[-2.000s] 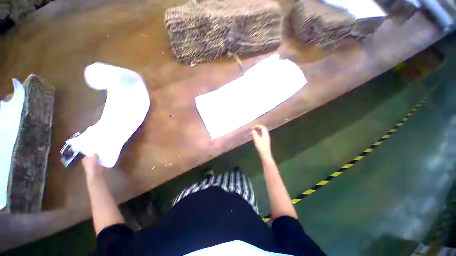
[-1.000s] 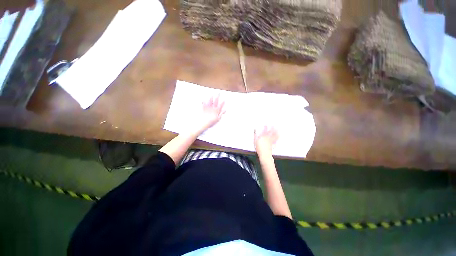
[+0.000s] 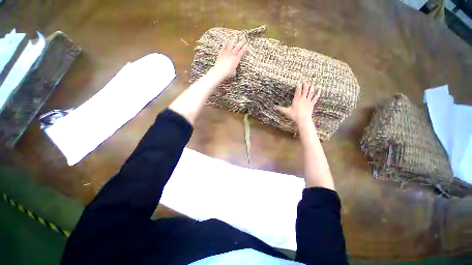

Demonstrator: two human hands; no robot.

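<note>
A thick bundle of cut pieces [image 3: 279, 64], beige-brown tweed with shaggy sides, lies on the brown table. My left hand [image 3: 229, 58] rests on its top left part, fingers spread. My right hand [image 3: 304, 106] lies at its near right edge, thumb out and fingers spread. Neither hand is closed on anything. A white pattern piece [image 3: 233, 191] lies flat between the bundle and my body, partly hidden by my arms. A narrow tie strip [image 3: 247, 137] runs from the bundle towards it.
Another white piece [image 3: 114, 106] lies at left, with a small metallic hand tool [image 3: 54, 118] at its lower end. A smaller tweed bundle [image 3: 406, 140] and white sheets [image 3: 449, 124] are at right. A dark block [image 3: 39, 85] with white sheets stands at far left.
Both hands have moved forward from the near white pattern piece onto the large tweed bundle. The view has shifted, and the bundle now shows whole.
</note>
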